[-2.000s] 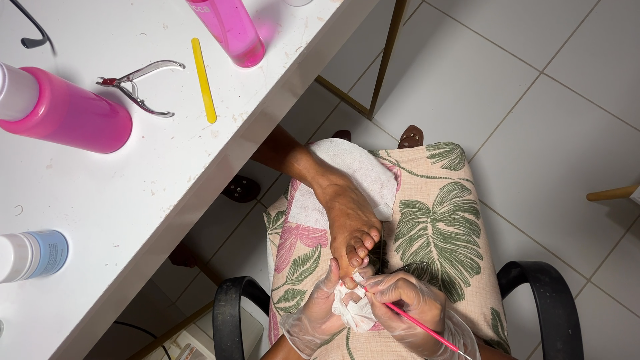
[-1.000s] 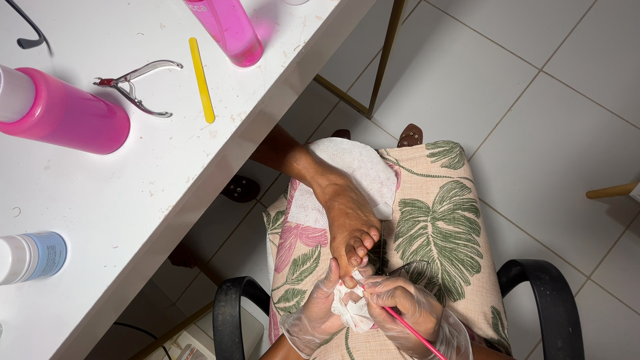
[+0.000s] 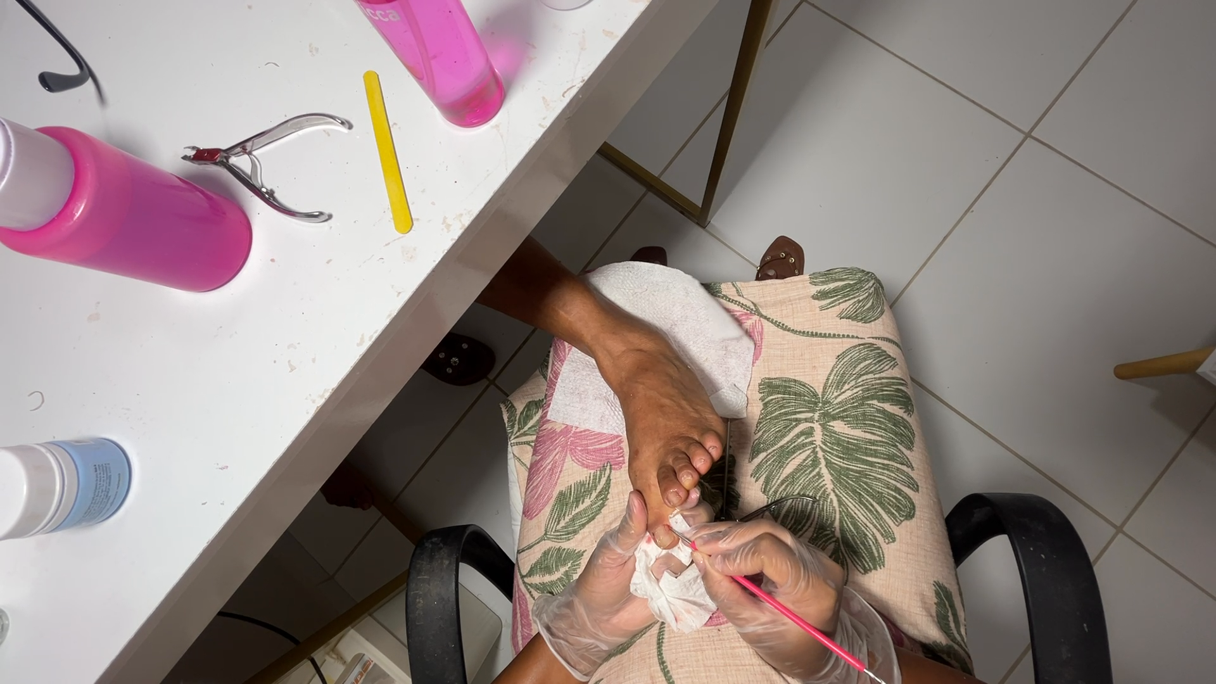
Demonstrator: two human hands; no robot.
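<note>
A person's bare foot (image 3: 660,418) rests on a white paper towel (image 3: 665,323) over a leaf-print cushion (image 3: 836,427). My left hand (image 3: 603,579), in a clear plastic glove, holds a crumpled white tissue (image 3: 676,584) beneath the big toe, its thumb against the toe's side. My right hand (image 3: 779,579), gloved likewise, grips a thin pink-handled tool (image 3: 798,622) like a pen, its tip at the big toenail (image 3: 665,537). Beside the right fingers lies a dark metal implement (image 3: 779,505), partly hidden and too unclear to name.
On the white table (image 3: 313,332) at left lie cuticle nippers (image 3: 261,166), a yellow nail file (image 3: 388,152), pink bottles (image 3: 152,214) and a blue-labelled container (image 3: 90,483). Black armrests (image 3: 1045,570) flank the cushion. A metal table leg (image 3: 731,114) stands beyond.
The pink-handled tool has changed its tilt slightly in my right hand, its tip remaining by the big toe. My left hand keeps hold of the tissue at the toe.
</note>
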